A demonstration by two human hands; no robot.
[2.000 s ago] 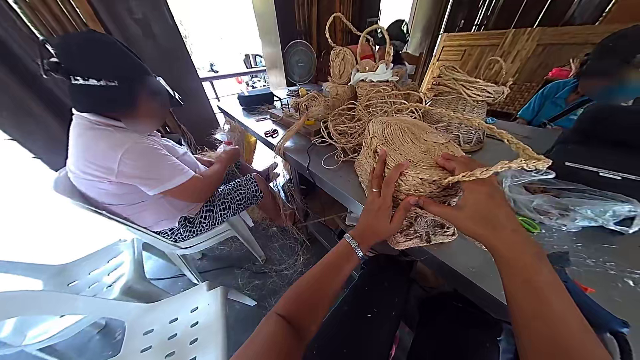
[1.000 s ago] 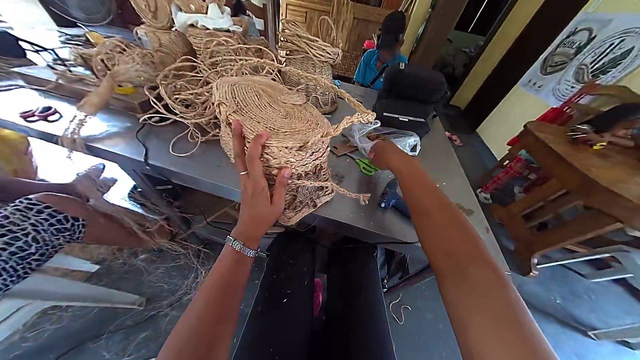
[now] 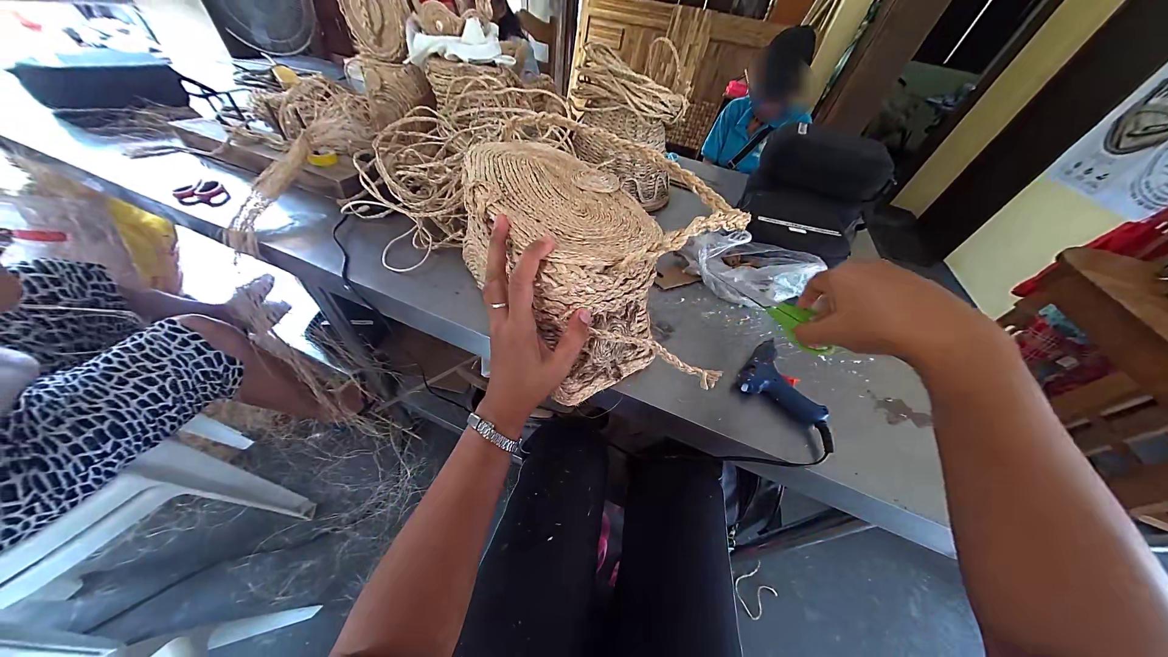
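A woven natural-fibre basket [image 3: 584, 201], its coiled round base facing up, lies tilted at the table's near edge. My left hand [image 3: 529, 338] presses against its side with the fingers spread. A braided strap [image 3: 703, 192] runs off the basket to the right, and a loose braided end [image 3: 680, 360] sticks out below it. At the right, my right hand [image 3: 867, 306] has its fingers closed on the green handles of scissors [image 3: 794, 324], whose blades point towards a clear plastic bag [image 3: 748, 269]. A dark blue glue gun [image 3: 780, 388] lies on the table just below them.
Behind the basket are heaped fibre cords [image 3: 420, 164] and more woven baskets [image 3: 639, 128]. Red-handled scissors [image 3: 201, 192] lie on the metal table [image 3: 411, 292]. A black bag [image 3: 812, 192] stands at the back right. One person sits at the left, another [image 3: 766, 109] beyond the table.
My right hand has left the basket, moved right and taken hold of the green scissors. My left hand stays on the basket. The view has swung to the right.
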